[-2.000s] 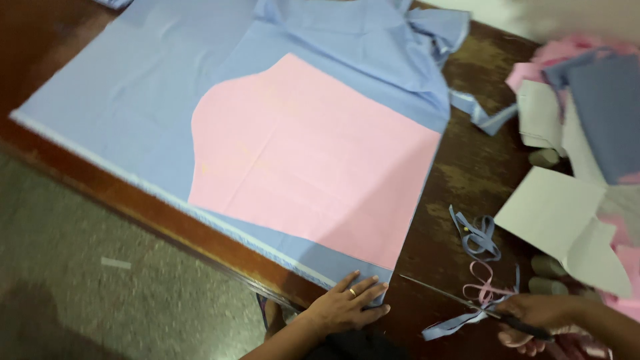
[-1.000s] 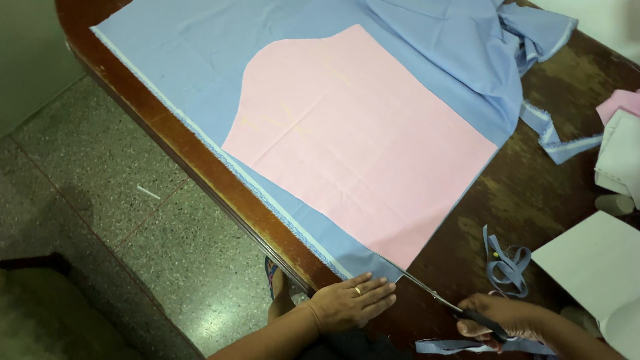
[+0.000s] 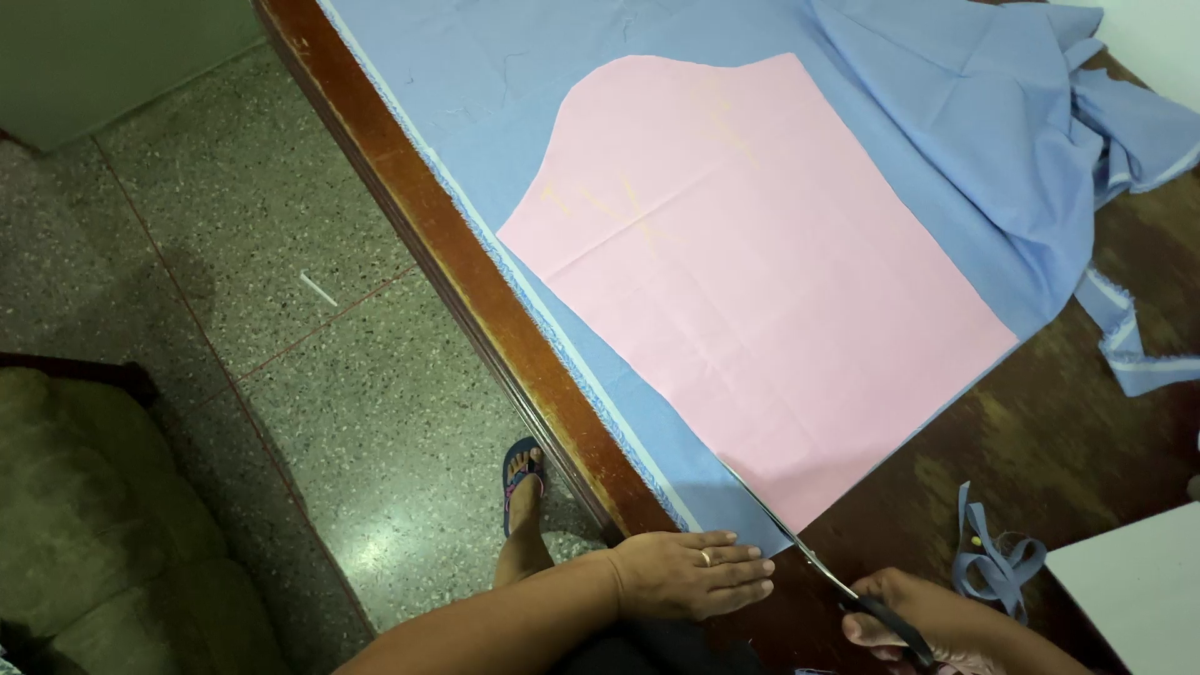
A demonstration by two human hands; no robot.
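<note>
A pink fabric piece, shaped like a sleeve, lies flat on blue fabric with a fringed pale selvedge. Scissors with black handles are in my right hand; their blades reach along the lower left edge of the pink piece, near its bottom corner. Whether the blades are parted is hard to tell. My left hand, with a ring on one finger, lies flat at the lower corner of the blue fabric, holding nothing.
The wooden table has a raised edge along the left. Blue strips and a white sheet lie at the lower right. More blue fabric is bunched at the upper right. A green cushioned seat stands at the lower left.
My right hand has brought the scissors from the loose strips to the fabric's lower corner, and the blades now reach farther along the pink edge. The view has shifted.
</note>
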